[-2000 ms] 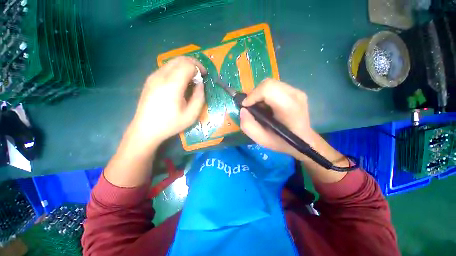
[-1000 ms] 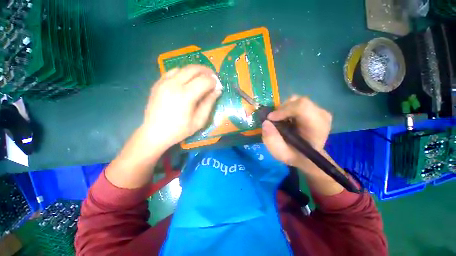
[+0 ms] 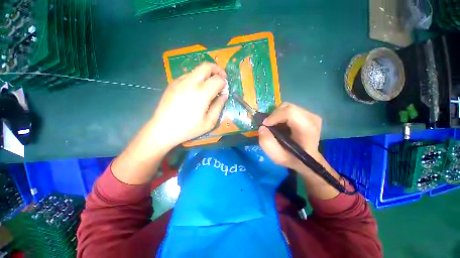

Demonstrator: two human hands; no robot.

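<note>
A green circuit board [image 3: 263,75] lies in an orange fixture [image 3: 275,60] in front of me. My right hand [image 3: 295,132] grips a black soldering iron [image 3: 297,152] like a pen; its thin metal tip points up and left over the middle of the board. My left hand [image 3: 194,103] is over the board's left half, fingertips pinched beside the iron tip, with a small white wrap at a fingertip. A thin solder wire [image 3: 116,83] runs in from the left to my left hand. Whether the tip touches the board cannot be told.
Stacked boards [image 3: 55,45] stand at the upper left. A round pot [image 3: 378,75] with a yellowish side stands right, beside a black block [image 3: 431,85]. Brown cardboard [image 3: 386,22] and a clear bag [image 3: 418,14] lie at the upper right. Blue bins [image 3: 373,186] sit below the bench edge.
Against two seconds ago, both hands are further right over the board, with the iron tip near its middle. The solder wire now shows clearly at left. The fixture appears slightly lower in view.
</note>
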